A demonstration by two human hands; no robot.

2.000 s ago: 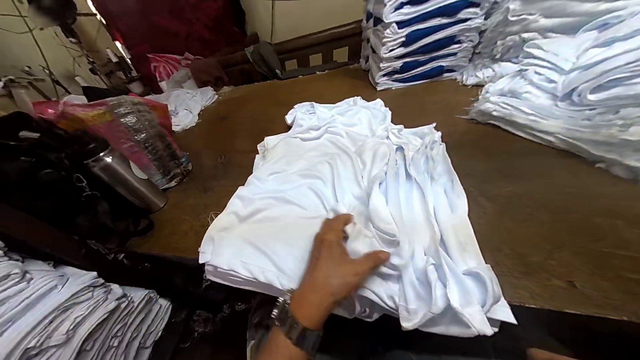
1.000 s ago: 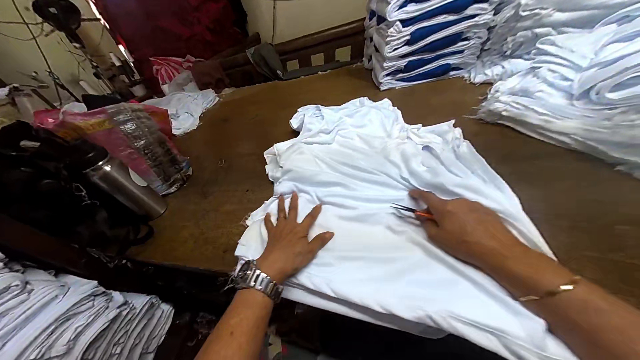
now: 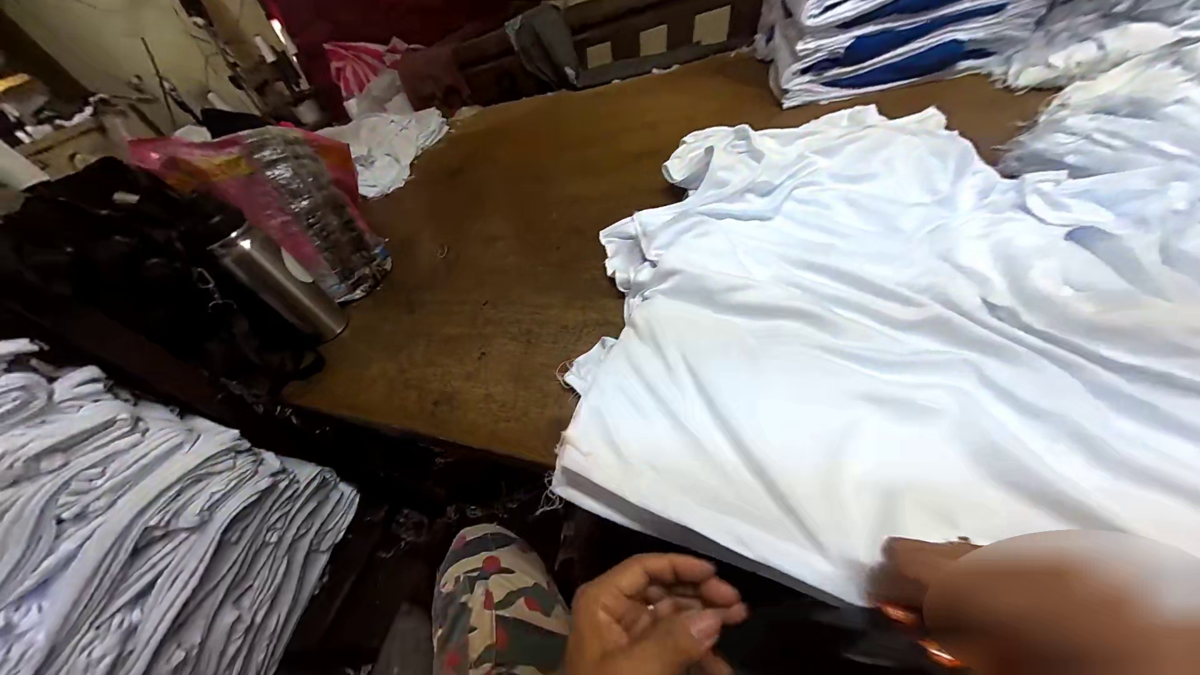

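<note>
White cloth garments lie stacked and wrinkled on a wooden table, their lower edge reaching over its front edge. My left hand is below that edge, palm up with curled fingers, and nothing clear is in it. At the bottom right, my right hand is blurred and meets the garment's lower edge. Orange handles of small snips show under its fingers; the blades are hidden. Whether the right fingers also pinch the cloth cannot be told.
A pile of white cloth is at lower left. A steel bottle and a pink plastic bag lie on the wooden table. Folded white-and-blue cloth and more white cloth are at the back right.
My left hand has left the top of the garment and is now below its front edge. My right hand has moved from mid-garment to the lower edge. The view has turned left.
</note>
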